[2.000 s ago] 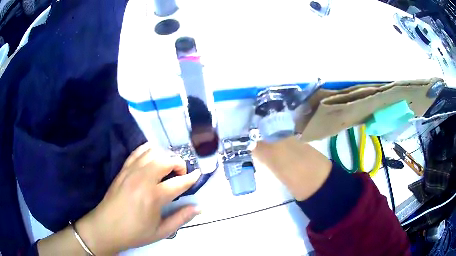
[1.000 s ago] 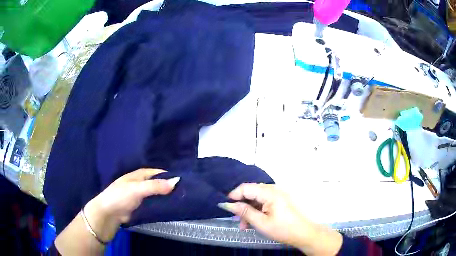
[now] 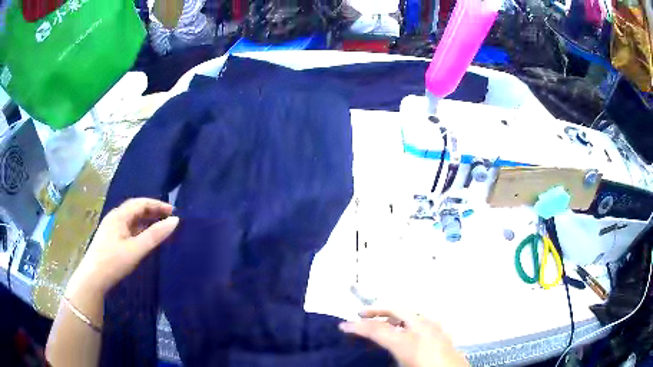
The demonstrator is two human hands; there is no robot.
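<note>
A dark navy garment (image 3: 279, 165) lies spread over the left and middle of the white table, its near part hanging over the front edge. My left hand (image 3: 118, 247) is at the garment's left part, thumb and fingertips slightly apart against the cloth; whether cloth is pinched between them is unclear. My right hand (image 3: 408, 340) is low at the front, cut off by the bottom edge, its fingertips touching the garment's near right edge; its grip is unclear. The presser foot area (image 3: 424, 208) of the sewing machine (image 3: 487, 140) stands to the right, apart from the garment.
A pink thread cone (image 3: 462, 46) stands on the machine. Cardboard (image 3: 530, 188) and a pale green piece (image 3: 553, 202) are on its arm. Green-and-yellow scissors (image 3: 550, 265) and snips (image 3: 593, 282) lie right. A ruler tape (image 3: 530, 353) runs along the front edge. A green bag (image 3: 71, 64) is upper left.
The garment came off the machine and now lies flatter and more spread out. Since one second ago, my hands have moved apart, left hand up and left, right hand down and right. The view shows more background.
</note>
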